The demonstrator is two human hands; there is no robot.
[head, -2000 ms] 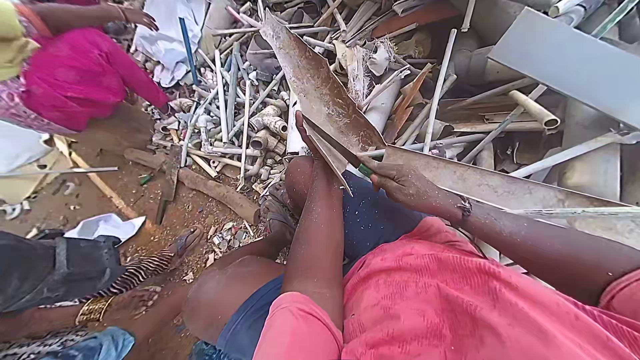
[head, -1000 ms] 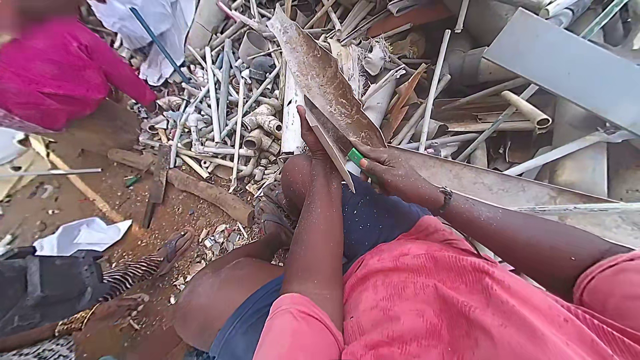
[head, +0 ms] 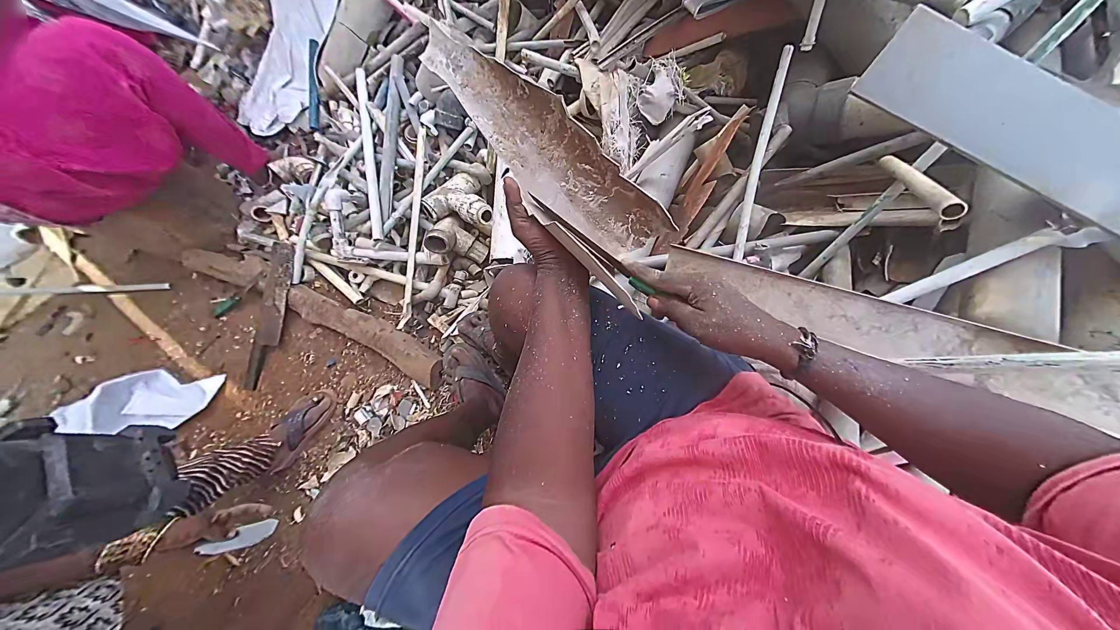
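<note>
My left hand (head: 544,234) grips a thin, flat, brownish strip (head: 591,254) whose pointed end hangs over my lap. My right hand (head: 704,306) is closed around the green handle (head: 641,286) of a tool; its dark blade lies against or just beside the strip, and I cannot tell whether they touch. Right behind both hands lies a curved piece of split plastic pipe (head: 560,131), brown and dirty on its inner side. Another long split piece (head: 857,306) runs behind my right forearm. Pale specks dot my arms and blue shorts.
Cut pipes and fittings (head: 455,210) lie heaped ahead. A grey flat panel (head: 989,105) juts in at upper right. Left of my feet are a wooden log (head: 367,332) and a dark blade-like piece (head: 271,306) on the soil. A person in pink (head: 87,114) is at upper left; another person's foot (head: 306,420) is near.
My right hand with the green-handled tool has shifted slightly along the strip, which my left hand still holds. The person in pink at upper left has moved a little.
</note>
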